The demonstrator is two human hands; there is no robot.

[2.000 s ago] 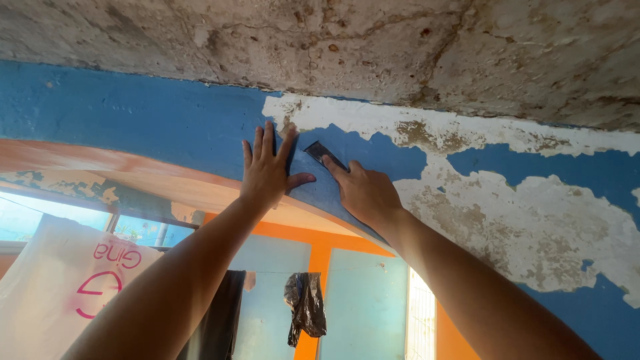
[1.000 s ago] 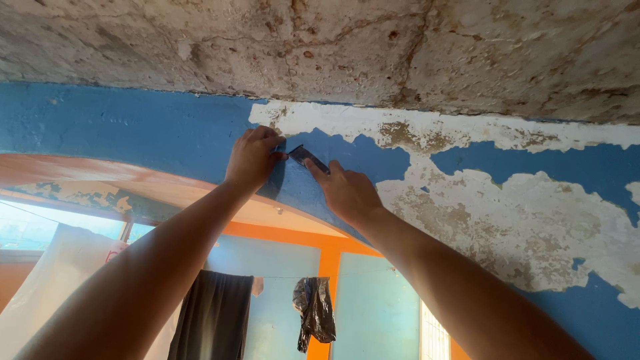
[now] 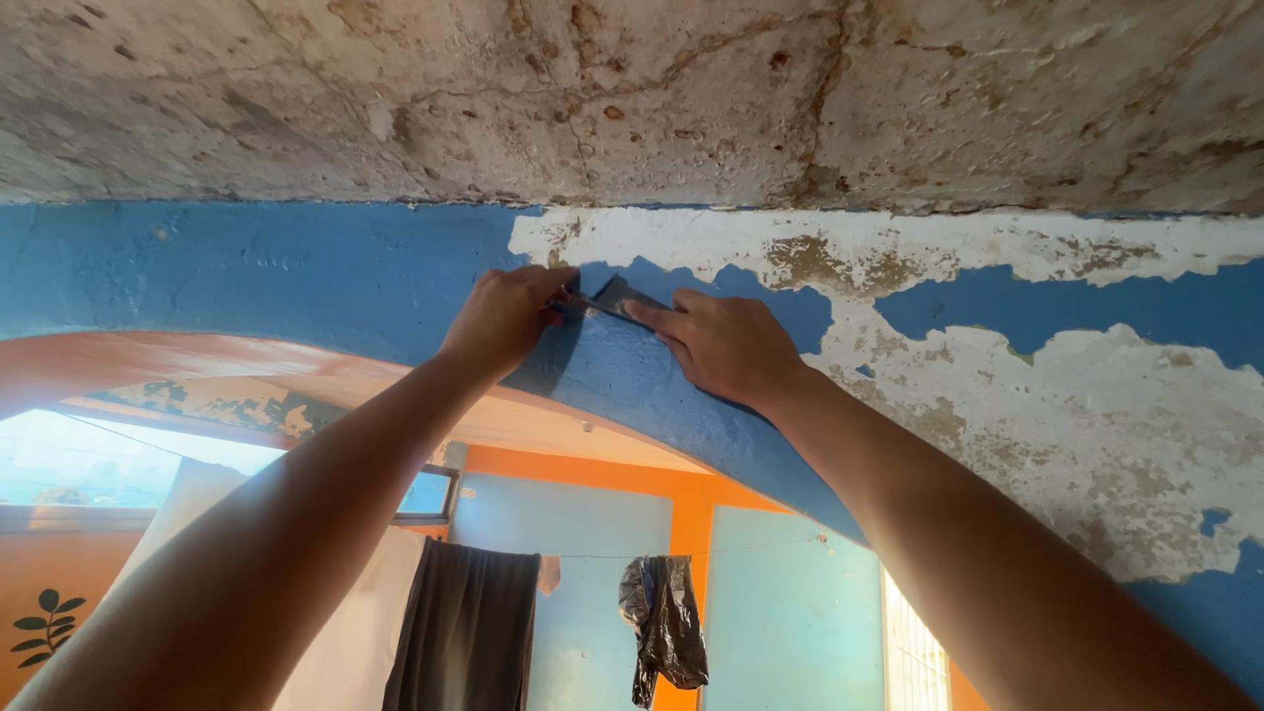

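My right hand (image 3: 726, 341) grips a dark, flat-bladed scraper (image 3: 620, 295), its blade against the blue-painted wall (image 3: 642, 360) above an arch. Just left of the blade, my left hand (image 3: 509, 321) is raised to the wall with its fingers curled. Something small and thin shows at the left fingertips near the blade; whether it is a paint flake held there is unclear. Bare white plaster (image 3: 632, 232) with ragged paint edges runs above both hands and spreads to the right.
A stained, cracked ceiling (image 3: 632, 99) meets the wall just above the hands. Beneath the arch, a dark cloth (image 3: 464, 627), a pale cloth (image 3: 351, 612) and a black plastic bag (image 3: 671, 622) hang from a line. Orange and light blue walls stand behind.
My left hand was spread flat on the wall two seconds ago; its fingers are now curled beside the scraper blade. The right hand still holds the scraper.
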